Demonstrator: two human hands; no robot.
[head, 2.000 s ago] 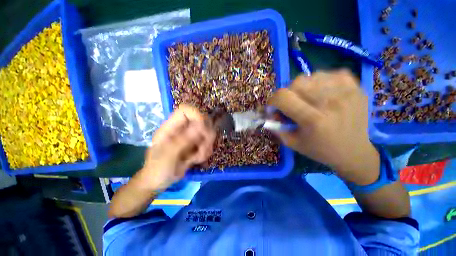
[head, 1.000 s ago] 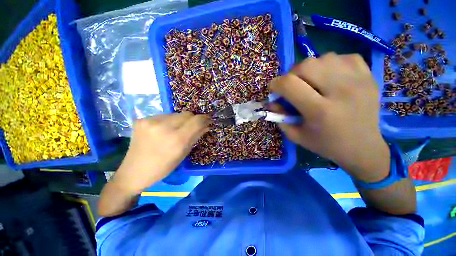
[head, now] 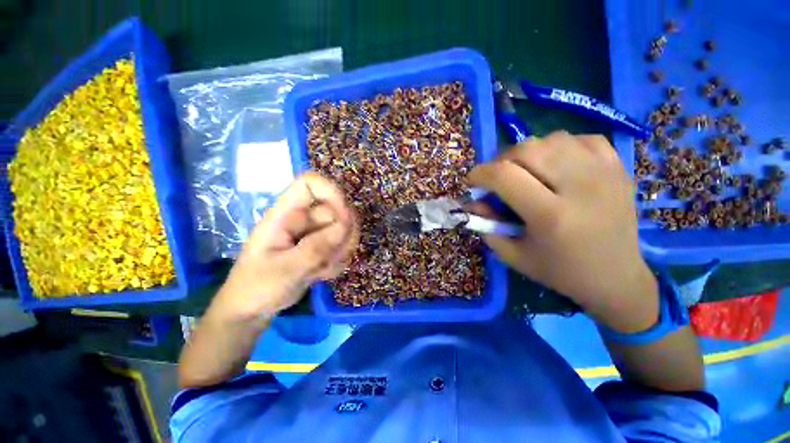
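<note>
The middle tray (head: 492, 285) is blue plastic and full of copper-brown coils (head: 394, 143) with thin silvery leads. My right hand (head: 567, 221) is over its right side and holds small pliers (head: 442, 215), with silvery joint, dark jaws pointing left and white-and-blue handles. The handles are partly hidden by my fingers. My left hand (head: 299, 242) is over the tray's left edge, left of the jaws and apart from them, with its fingertips curled together. Something tiny may be between thumb and finger, but it is too small to tell.
The left tray (head: 165, 190) holds yellow parts (head: 91, 190). A clear plastic bag (head: 212, 147) lies beside the middle tray. Spare pliers (head: 585, 105) lie between the middle tray and the right tray (head: 693, 251), which holds scattered coils. A red object (head: 736, 316) is below right.
My left hand has drawn back from the plier jaws and turned, fingers curled up. My right hand still holds the pliers. The whole view has shifted slightly.
</note>
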